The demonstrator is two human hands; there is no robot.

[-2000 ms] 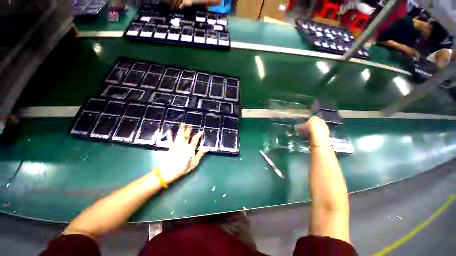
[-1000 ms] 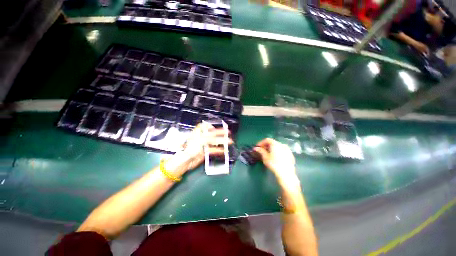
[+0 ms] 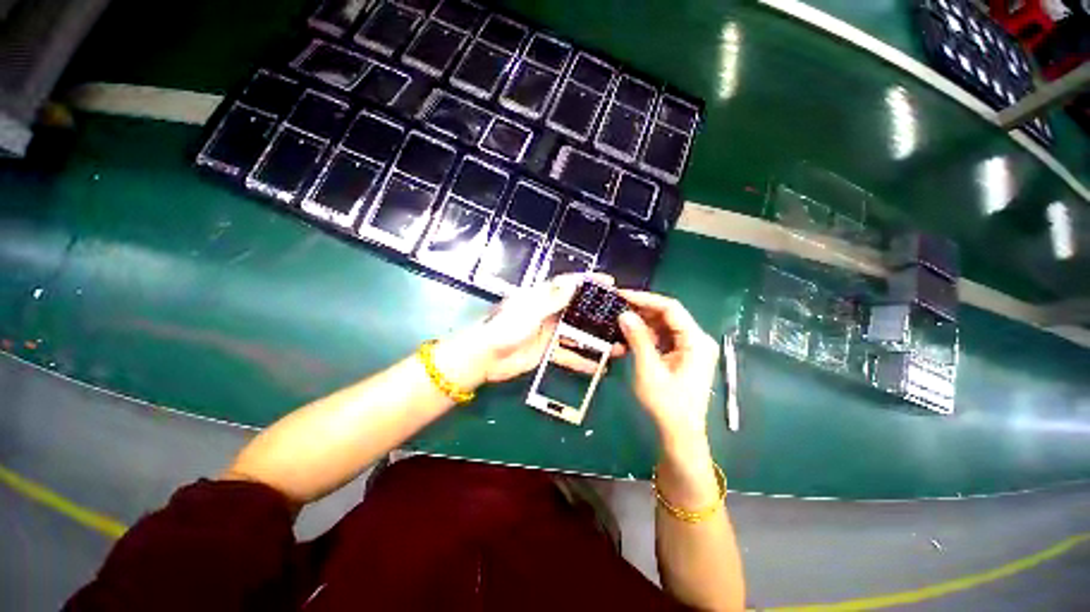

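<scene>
A phone-like housing with a pale frame and a rectangular opening is held tilted above the bench edge. My left hand grips its upper left side, with fingers behind it. A small dark speckled part lies over the upper end of the housing. My right hand pinches the right edge of this dark part with thumb and fingers. Whether the part is seated in the housing cannot be told. The black blister tray with rows of dark housings lies just beyond my hands.
A clear blister tray at the right holds stacked grey-white parts. A slim pale stick lies right of my right hand. A pale rail crosses the green surface. Another loaded tray is at the far right.
My right hand has brought the dark part from beside the housing onto its upper end. The housing is now tilted. The view has shifted, so the black tray appears higher and the stick shows again.
</scene>
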